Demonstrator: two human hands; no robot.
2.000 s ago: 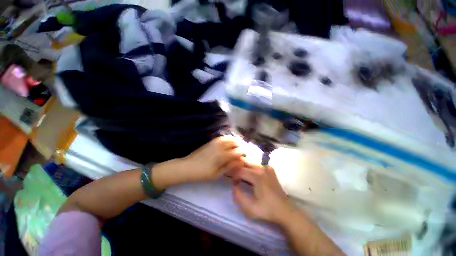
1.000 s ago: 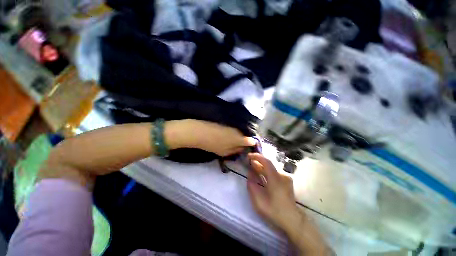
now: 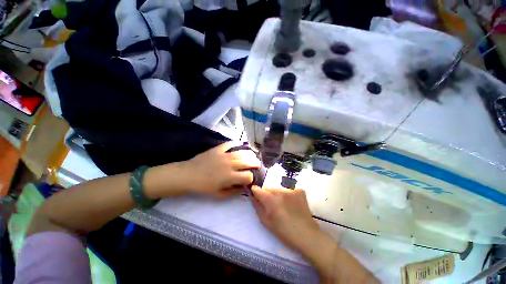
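A large black garment with pale grey panels lies left of the white sewing machine. Its narrow end runs to the front of the machine head. My left hand, with a green bangle at the wrist, grips this black end beside the needle area. My right hand meets it just to the right, its fingertips close together at the same edge. The fingers and the machine head hide the presser foot and needle, and I cannot tell whether the cloth is under them.
A ruler strip runs along the table's front edge. A tan label is at the lower right. A phone with a red screen is at the far left. A thread guard is on the machine head.
The view has shifted, so the machine stands further left in the picture. My left hand now lies more curled over the cloth end. Both hands stay together near the needle area.
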